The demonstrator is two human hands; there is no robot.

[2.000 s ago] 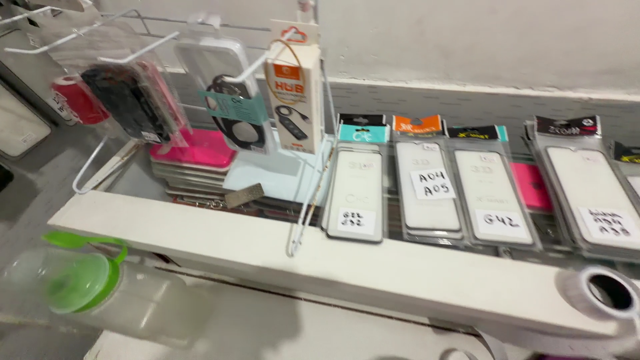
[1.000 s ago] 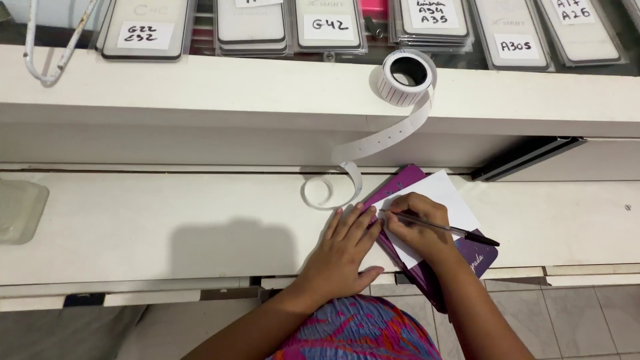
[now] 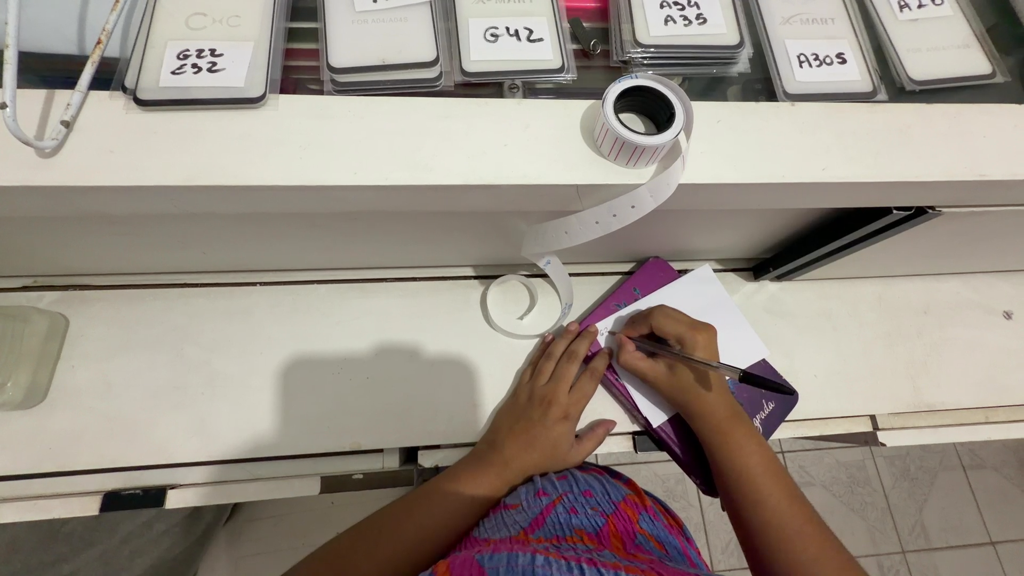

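Observation:
My right hand [image 3: 672, 356] is closed around a ballpoint pen [image 3: 704, 362] with a clear barrel and black cap on its back end; the tip touches a white sheet of paper [image 3: 712, 308], where small writing shows. Under the paper lies a purple notebook [image 3: 648, 280], set at a slant. My left hand [image 3: 552, 400] rests flat with fingers spread, its fingertips on the notebook's left edge beside the paper, holding nothing. A roll of white labels [image 3: 636, 132] stands on the raised ledge, its strip [image 3: 608, 218] hanging down to a curl just beyond my left fingertips.
Packaged phone screen protectors [image 3: 512, 40] with handwritten labels line the top of the ledge [image 3: 360, 140]. A translucent plastic container [image 3: 30, 356] is at the far left of the white counter [image 3: 200, 344]. A white wire rack [image 3: 60, 120] stands upper left, a black metal bracket [image 3: 840, 242] at right.
The view has swung down from the display rack to the counter since the first frame. Between one second ago and now, both hands have stayed nearly in place, the pen still on the paper.

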